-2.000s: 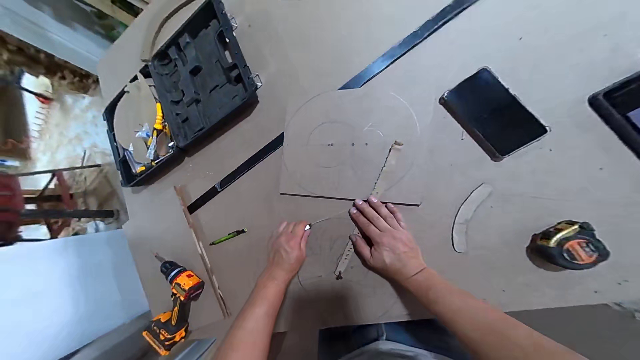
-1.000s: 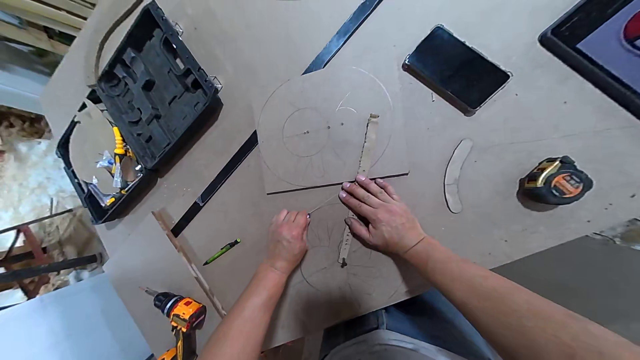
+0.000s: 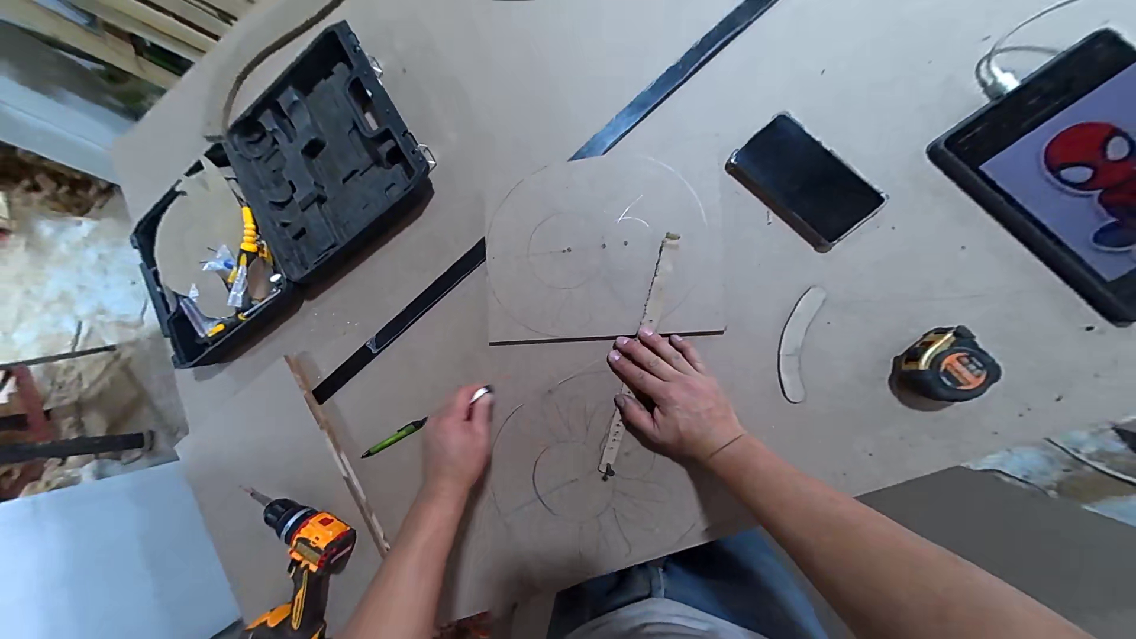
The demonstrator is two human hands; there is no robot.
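Note:
My left hand [image 3: 457,439] is closed around a small object with a light, shiny end, too hidden to name, just right of a green pen [image 3: 394,438]. My right hand [image 3: 674,390] lies palm down across a narrow perforated strip [image 3: 655,288], fingertips at the front edge of a square board [image 3: 524,302] marked with circles. The strip's lower end rests at a dark screw or pin [image 3: 607,474] amid circles and curved lines drawn on the sheet below. A curved pale piece [image 3: 800,344] lies right of my right hand.
A cordless drill [image 3: 311,541] and a thin wood strip [image 3: 337,453] lie left; behind them is an open black tool case [image 3: 328,160]. A phone [image 3: 806,182], tape measure [image 3: 946,366] and tablet [image 3: 950,146] lie right. A black metal bar [image 3: 679,78] passes under the board.
My left hand has moved left, away from the perforated strip and towards the green pen. My right hand stays on the strip. The view has shifted somewhat.

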